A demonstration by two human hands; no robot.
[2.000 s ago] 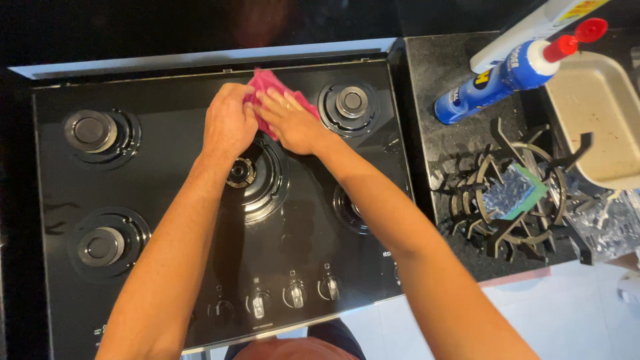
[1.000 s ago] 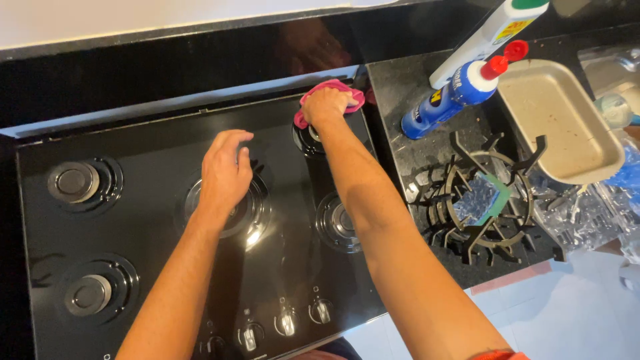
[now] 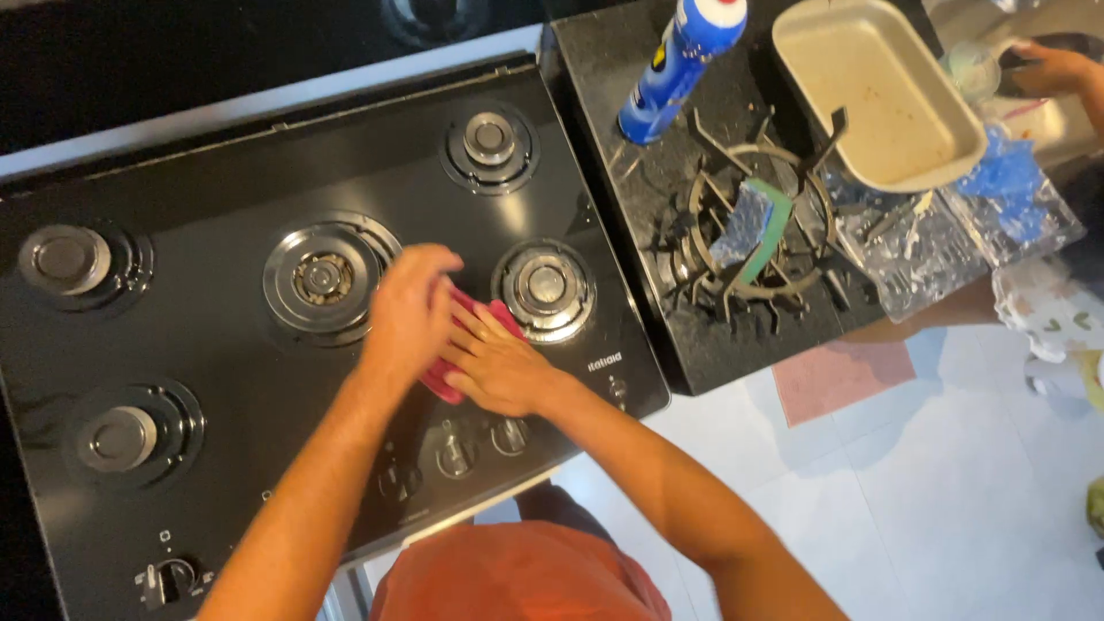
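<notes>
A pink cloth (image 3: 447,379) lies bunched on the black glass gas cooktop (image 3: 233,388), between the large middle burner (image 3: 323,278) and the front right burner (image 3: 547,285). Pressed flat on it with fingers spread is my right hand (image 3: 496,362). My left hand (image 3: 414,297) touches the cloth's left edge beside the middle burner, slightly blurred; whether it grips the cloth is unclear. The cooktop carries its burners without grates. Control knobs (image 3: 454,453) sit just in front of my hands.
On the dark stone counter right of the cooktop stand a blue bottle (image 3: 664,82), stacked pan grates (image 3: 759,293) with a blue-green sponge (image 3: 755,233) on top, and a beige baking dish (image 3: 888,95). Clear plastic packaging (image 3: 923,250) lies nearby. Another person's hand (image 3: 1052,69) is at the sink.
My right hand and the pink cloth have moved from the back right burner toward the front of the cooktop. My left hand, apart from the cloth one second ago, now touches it.
</notes>
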